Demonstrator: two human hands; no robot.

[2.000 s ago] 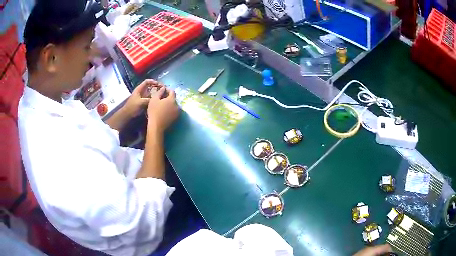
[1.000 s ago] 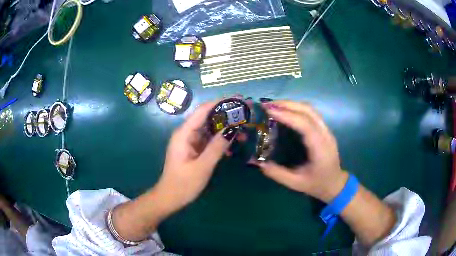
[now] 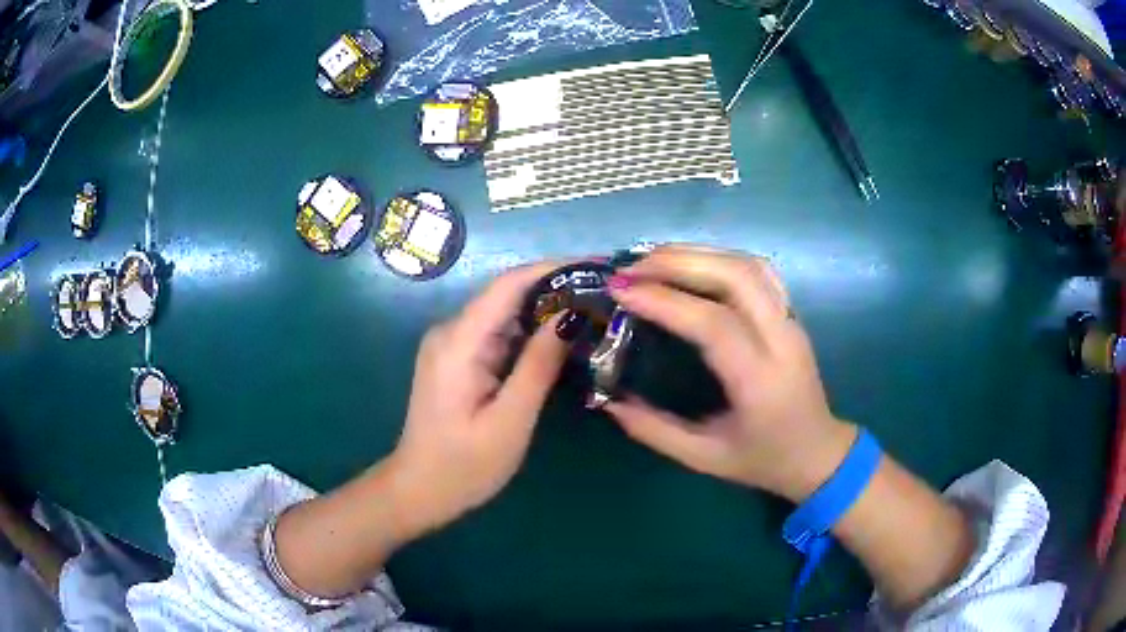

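Note:
My left hand (image 3: 475, 395) holds a black round back cover (image 3: 571, 286) with its inner module facing up; the thumb lies over its lower part. My right hand (image 3: 741, 358) holds a silver watch case (image 3: 609, 354) on edge between thumb and fingers, just right of the cover. Whether the two parts touch is hidden by my fingers. A blue wrist strap (image 3: 837, 490) is on my right wrist.
Several open modules (image 3: 420, 232) lie at upper left beside a striped adhesive sheet (image 3: 617, 130) and a clear bag (image 3: 543, 37). Watch cases (image 3: 156, 404) lie at far left, below a yellow ring (image 3: 151, 56). Black tweezers (image 3: 834, 117) lie upper right. Black parts (image 3: 1050, 198) stand far right.
Since one second ago, my right hand has moved left with the watch case, closer to the back cover. Two seconds ago the view faced a co-worker on the left.

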